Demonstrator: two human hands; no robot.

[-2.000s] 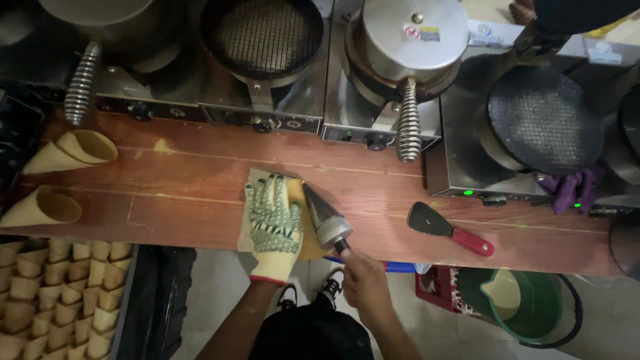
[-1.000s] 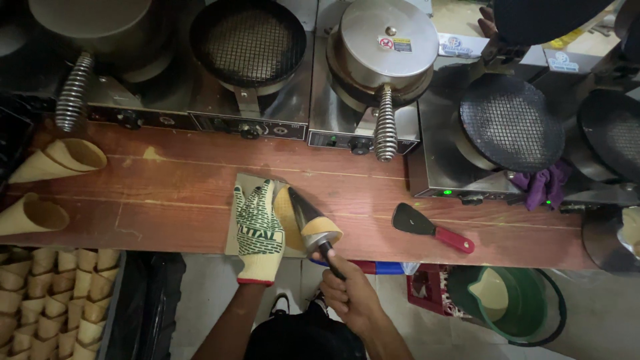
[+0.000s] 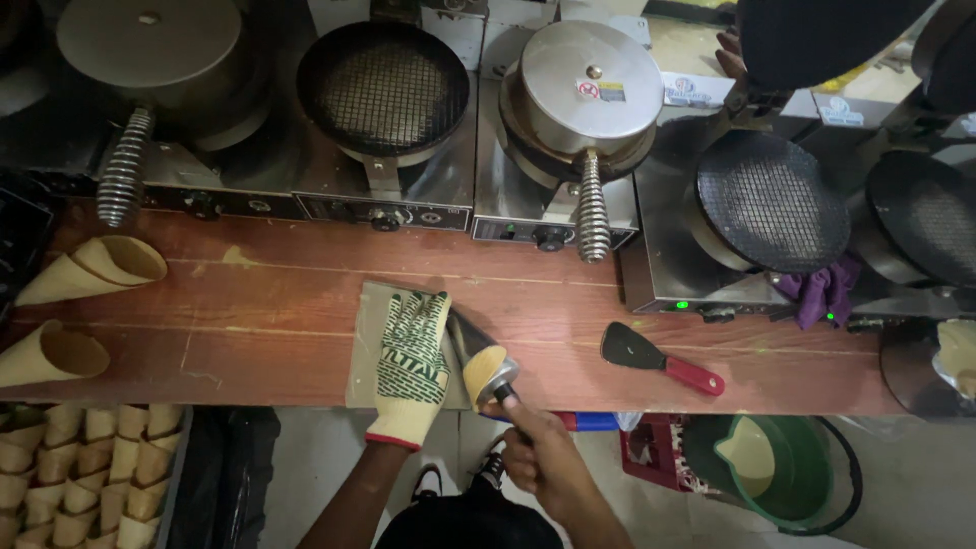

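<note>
My left hand [image 3: 413, 358] wears a cream knit glove with green grip dots and lies flat, palm down, over a thin tan sheet [image 3: 364, 343] on the wooden counter. My right hand [image 3: 537, 446], bare, grips the black handle of a metal cone-rolling mold [image 3: 471, 335]. The mold's tapered body lies beside the gloved fingers, tip pointing away from me. A piece of golden wafer [image 3: 485, 371] shows around the mold's wide end; how far it wraps underneath is hidden. To the right on the counter rests a spatula [image 3: 633, 347] with a black blade and red handle.
Several round waffle-cone irons [image 3: 385, 91] line the counter's back. Rolled cones [image 3: 57, 354] lie at left, above a crate of stacked cones [image 3: 99, 465]. A purple cloth [image 3: 822, 290] hangs at right, near a metal pot [image 3: 907, 366]. Below are a green bucket [image 3: 820, 473] and red crate [image 3: 644, 457].
The wafer, earlier visible between my gloved hand and the mold, now shows mostly at the mold's wide end. My left hand has stayed on the sheet and my right on the mold's handle.
</note>
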